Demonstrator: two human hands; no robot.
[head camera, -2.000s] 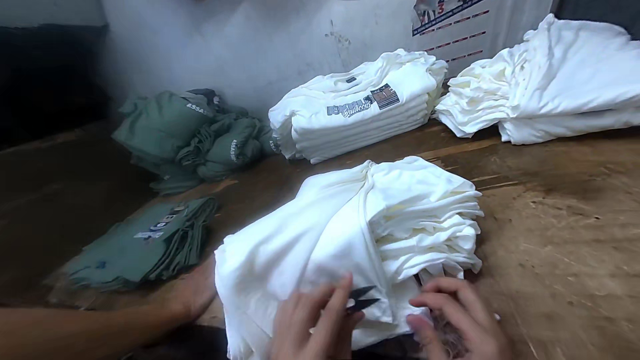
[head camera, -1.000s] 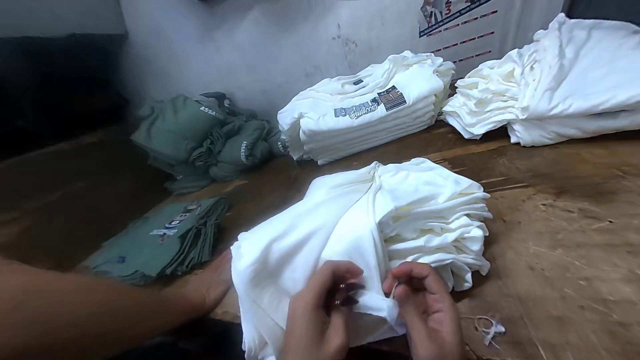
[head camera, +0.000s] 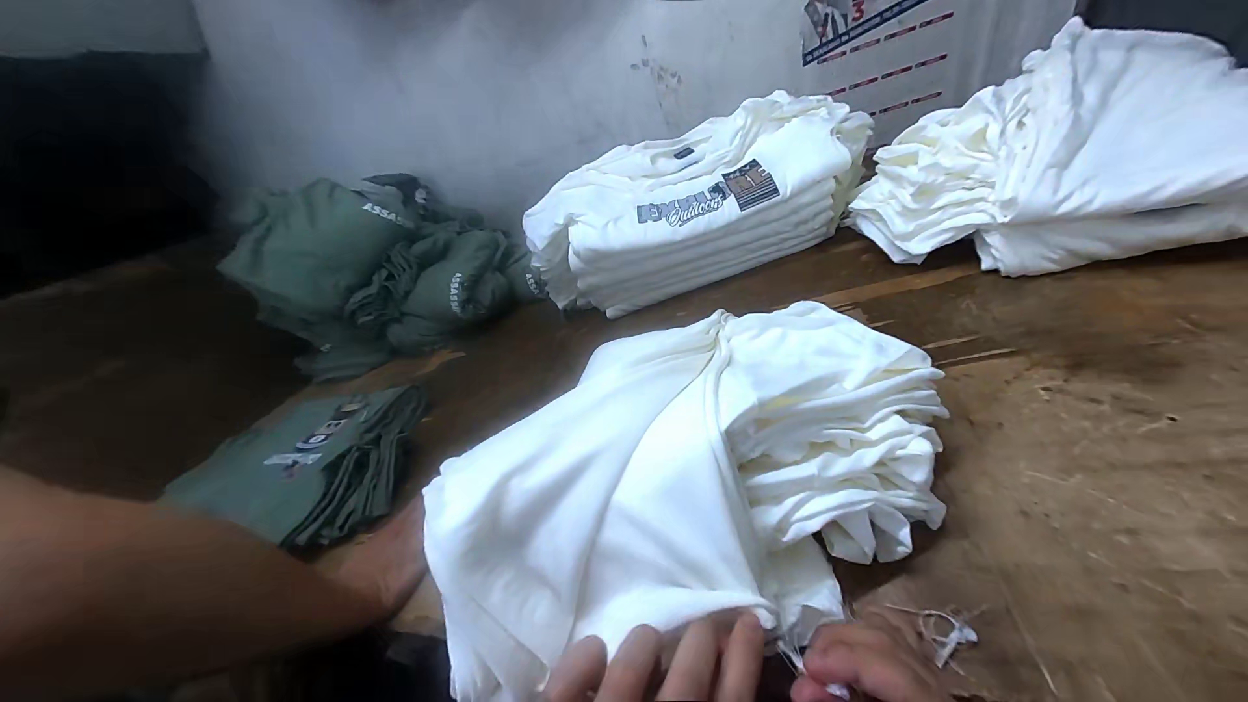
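A white garment (head camera: 673, 487) lies draped over a stack of folded white garments (head camera: 838, 419). At the bottom centre my left hand (head camera: 668, 663) grips its lower hem, fingers side by side and thumb hidden. Just right of it, my right hand (head camera: 868, 658) pinches loose white threads (head camera: 792, 655) at the hem's corner. The black thread snips seen earlier are out of sight; whether they are inside my left hand I cannot tell. Beside my right hand, a small tangle of white thread (head camera: 946, 634) lies on the wooden table.
Another bare forearm (head camera: 175, 585) reaches in from the left, its hand against the white stack. Green folded garments (head camera: 292, 458) and a green heap (head camera: 361, 263) are on the left. White printed shirts (head camera: 702, 214) and more white garments (head camera: 1102, 156) stand along the wall.
My left hand has gone from curled fingers to fingers laid along the hem. My right hand has moved lower. The black snips in my left hand two seconds ago no longer show.
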